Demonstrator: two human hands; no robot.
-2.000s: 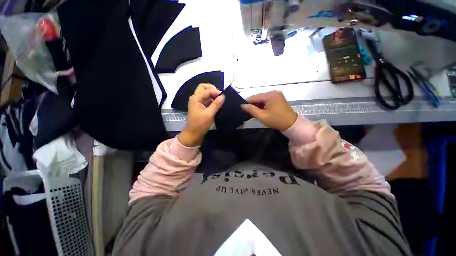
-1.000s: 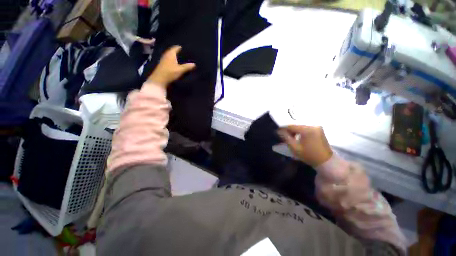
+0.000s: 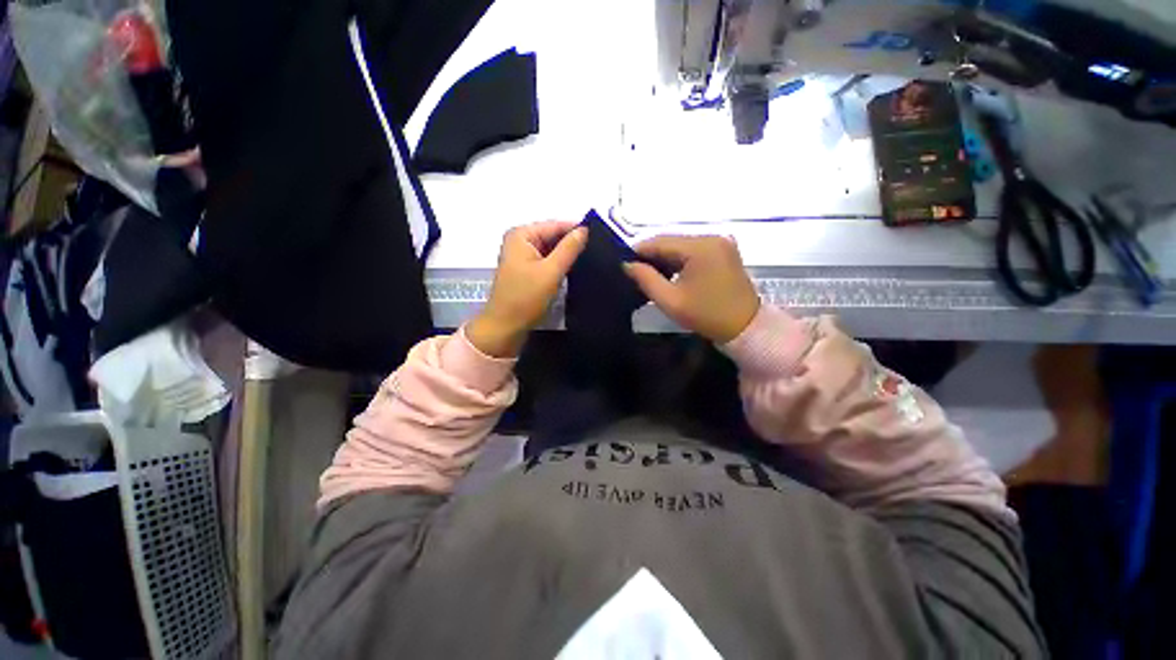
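A small black cut piece is held over the front edge of the white machine table, its top corner pointing up and its lower part hanging past the edge. My left hand pinches it at the upper left, near the corner. My right hand pinches its right edge. Another small black piece with a curved edge lies on the table, left of the needle area. The presser foot and needle area is above and right of my hands, apart from the held piece.
Large black panels with a white strip hang over the table's left side. A phone, black-handled scissors and blue snips lie right. A ruler tape runs along the front edge. A white basket stands lower left. A clear bag is upper left.
My left hand has come back from the large black panel and now grips the small piece with my right hand. The curved piece beside my left hand two seconds ago is gone from the table.
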